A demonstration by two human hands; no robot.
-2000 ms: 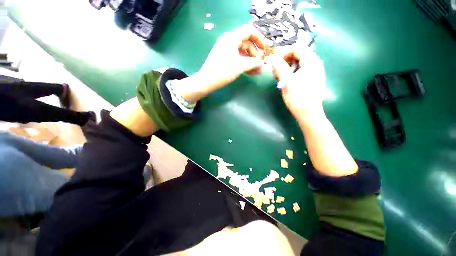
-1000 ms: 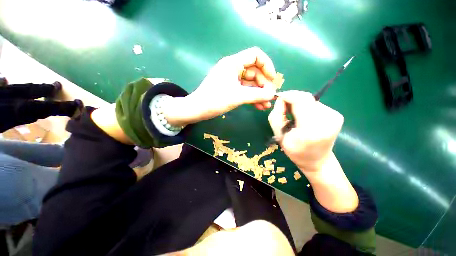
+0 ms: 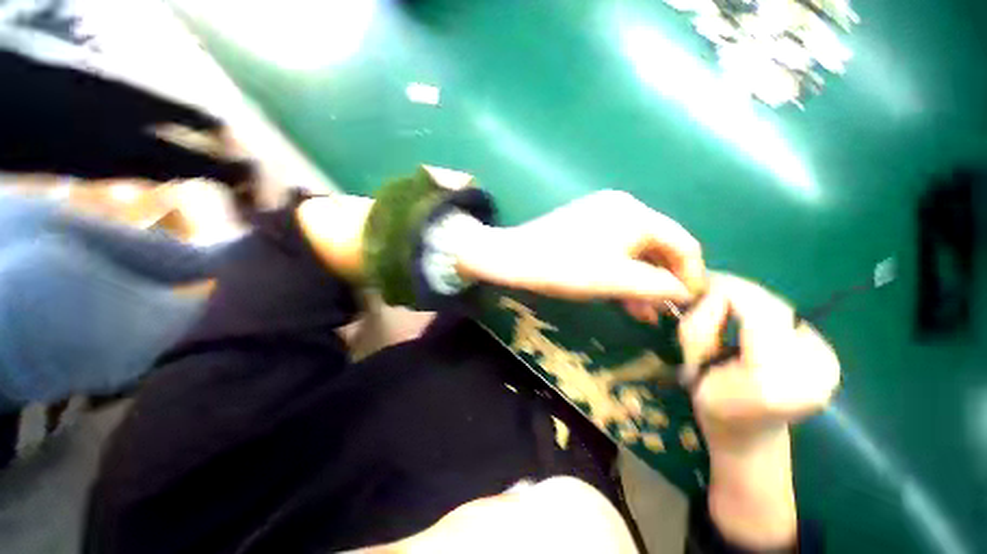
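My left hand [image 3: 606,247] has its thumb and fingers pinched together, touching my right fingertips. A thin pale sliver of a small piece [image 3: 674,310] shows between them, blurred. My right hand [image 3: 763,352] is closed around dark tweezers [image 3: 833,304], which stick out past the knuckles to the right. A small pale square [image 3: 885,272] shows at the tweezers' far end; whether it touches them I cannot tell. Yellowish liner scraps [image 3: 590,387] lie below the hands at the near table edge.
A grey-white pile of small pieces [image 3: 774,43] lies far out on the green table [image 3: 541,97]. A pale scrap [image 3: 423,94] lies left of it. A blurred black housing [image 3: 947,254] is at the right edge. A person's blue clothing [image 3: 87,298] shows at left.
The view has shifted, and both hands appear lower and further right. The hands came down from near the pile. The tweezers came into sight, and the yellowish piece at my left fingertips no longer shows.
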